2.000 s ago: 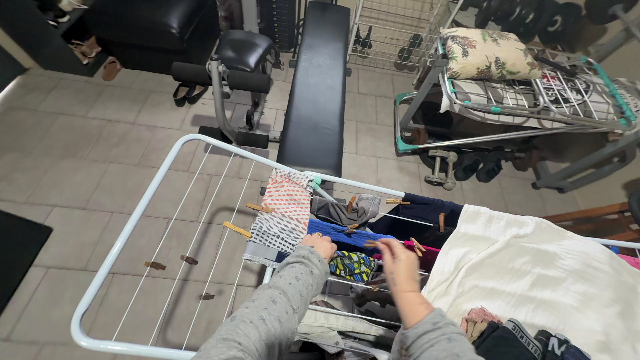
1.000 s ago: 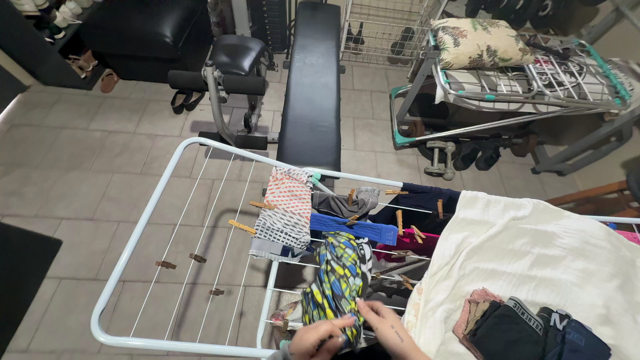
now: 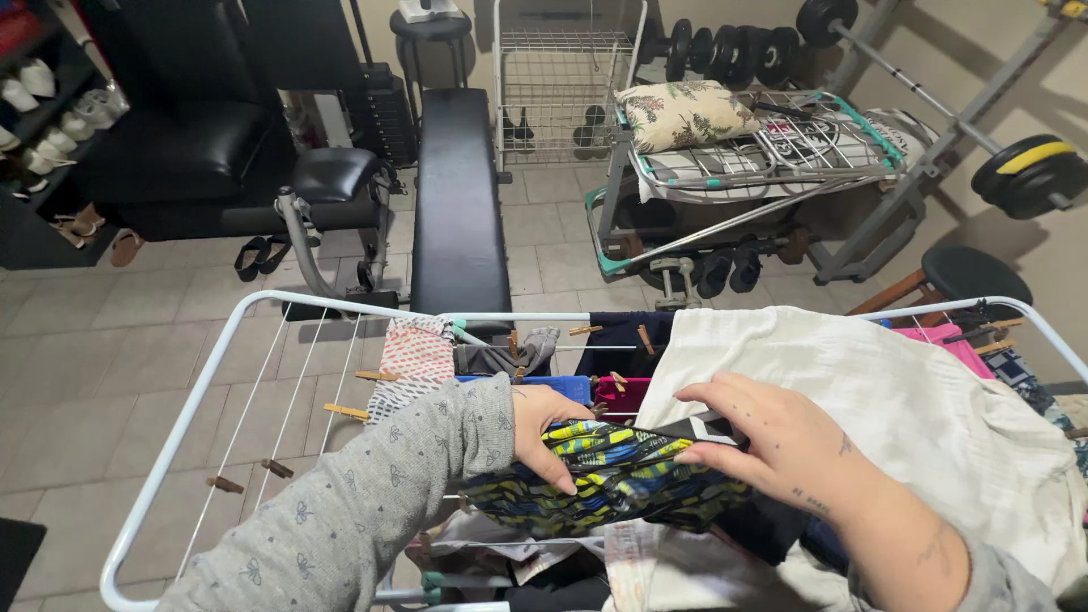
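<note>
Between my two hands is a crumpled garment with a black, yellow and blue pattern (image 3: 603,476) and a black waistband. My left hand (image 3: 548,433) grips its left side, thumb on top. The waistband's right end is pinched by my right hand (image 3: 748,433). Beneath lies a white drying rack (image 3: 183,425) hung with laundry: a red-and-grey patterned cloth (image 3: 416,353), a blue cloth (image 3: 569,388), a dark cloth (image 3: 625,340) and a large white sheet (image 3: 850,382). Wooden clothespins (image 3: 347,412) sit on the lines. Part of a dark garment (image 3: 765,527) shows below my right hand.
Past the rack stand a black padded bench (image 3: 459,204) and a leg-exercise machine (image 3: 336,174). A folded teal-edged rack (image 3: 705,178) with a floral cushion (image 3: 684,115) is at the back right, near a barbell (image 3: 914,89). A round stool (image 3: 977,276) stands beyond the rack's right end.
The patterned garment, spread over the rack's near side one second ago, is now bunched up between my hands, farther right. The view has shifted to show more of the right side.
</note>
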